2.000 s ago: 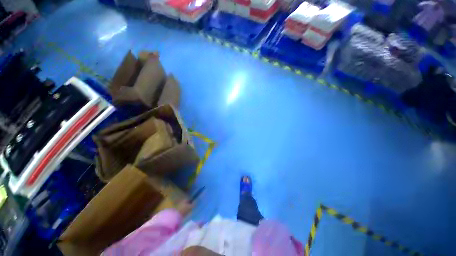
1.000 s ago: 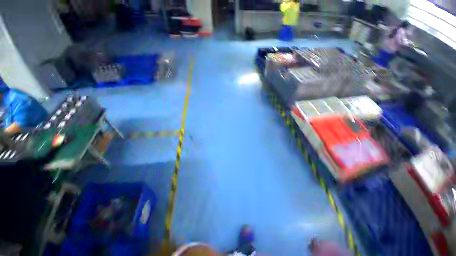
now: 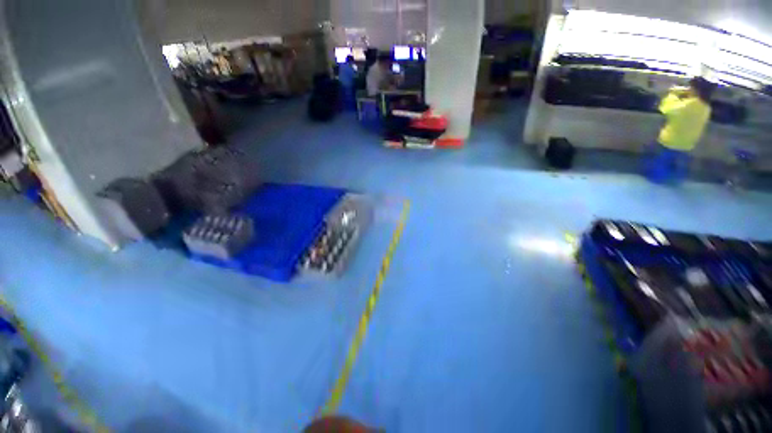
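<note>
Neither of my hands can be made out. A blurred orange-brown rounded shape [image 3: 339,424] is cut off by the bottom edge; I cannot tell what it is. Nearest in front is the blue floor with a yellow tape line [image 3: 366,317]. A blue pallet [image 3: 283,221] lies left of the line, with a grey block of trays [image 3: 218,235] on its near left part and another tray stack [image 3: 334,241] at its right end. Their contents are too blurred to name.
At right, dark stacked goods [image 3: 703,287] stand on blue pallets beside a tape line. Dark grey covered stacks [image 3: 203,179] stand by the left pillar [image 3: 85,101]. A person in yellow [image 3: 684,123] stands far right. People sit at screens at the back. A white pillar [image 3: 453,68] stands mid-back.
The view has moved forward along the aisle and lifted. The green bench, blue bin and red-and-white stacks have left view. The blue pallet and yellow-clad person look nearer. My foot no longer shows.
</note>
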